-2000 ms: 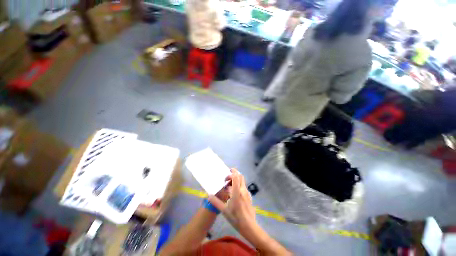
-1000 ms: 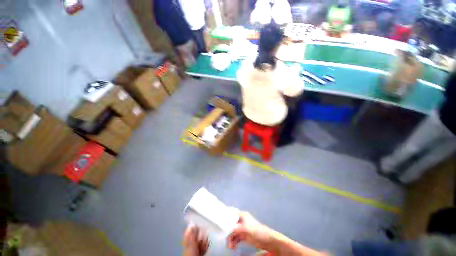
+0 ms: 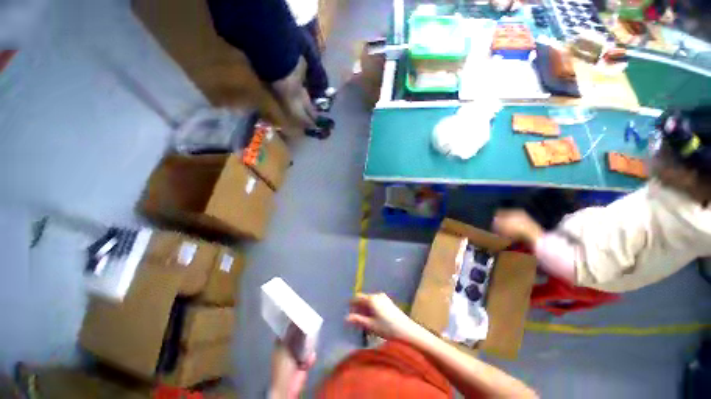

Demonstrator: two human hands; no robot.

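A white box is held up in front of me, low and left of the middle of the head view. My left hand grips its lower end; the fingers are partly hidden and blurred. My right hand is to the right of the box, apart from it, with its fingers bent and nothing clearly seen in it. The inside of the box does not show.
An open carton with dark parts stands ahead right, beside a seated person. A green bench holds orange pieces and a white bag. Stacked cartons line the left. Another person stands at the back.
The view has turned left and moved nearer the bench end and open carton. My right hand has let go of the white box and moved right. My left hand still holds it.
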